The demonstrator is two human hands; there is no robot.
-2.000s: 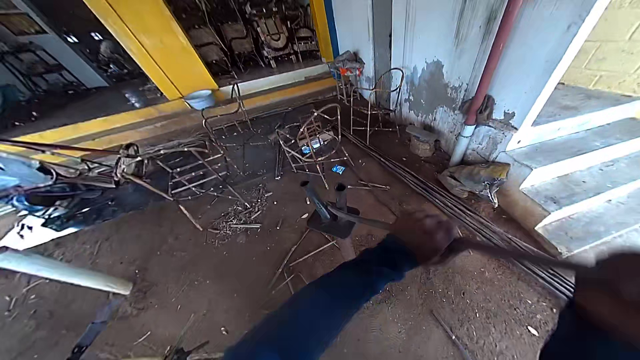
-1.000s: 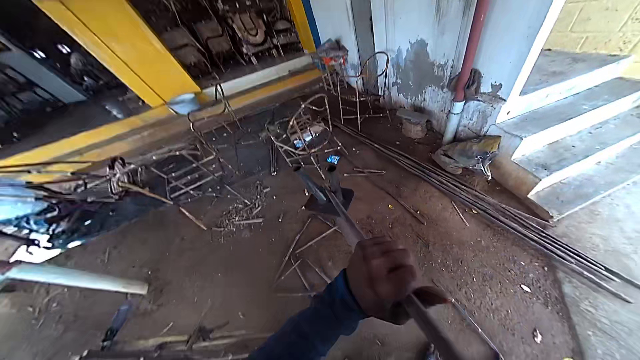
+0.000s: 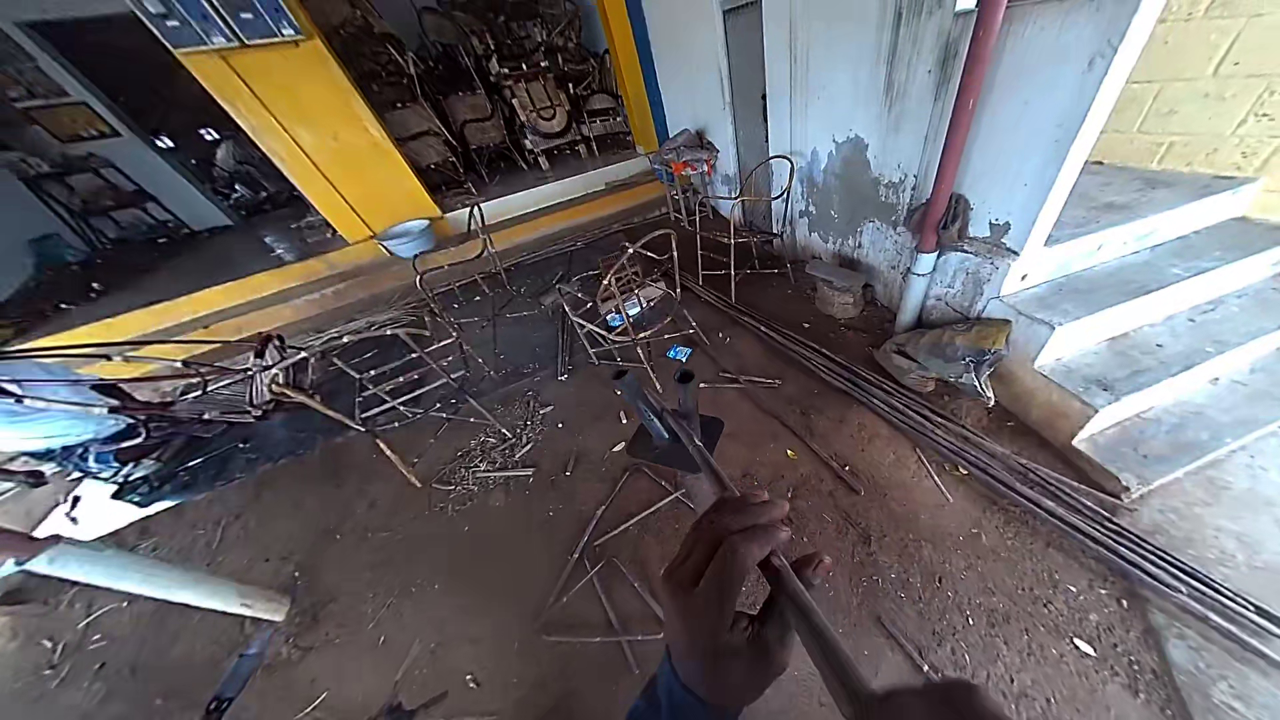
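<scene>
My left hand (image 3: 725,590), in a dark blue sleeve, is closed around a long cane pole (image 3: 815,625). The pole's far end rests at two upright metal pipes on a dark flat plate (image 3: 677,445), which stands on the dirt floor. Nearer to the camera, my right hand (image 3: 935,700) shows only in part at the bottom edge, at the near end of the pole; its fingers are hidden. Between the plate and my left hand, thin cane pieces (image 3: 600,637) joined at angles lie on the ground.
Cane chair frames (image 3: 640,310) stand beyond the plate, with another frame (image 3: 400,375) to the left. Long poles (image 3: 900,430) lie diagonally at right, near a sack (image 3: 945,355) and concrete steps (image 3: 1150,320). Cane scraps (image 3: 500,450) lie left of the plate. A pale post (image 3: 160,580) is at lower left.
The pole now points more steeply away from me, where two seconds ago it ran sideways to the right. My left hand stays on it. The right hand was at the right edge two seconds ago.
</scene>
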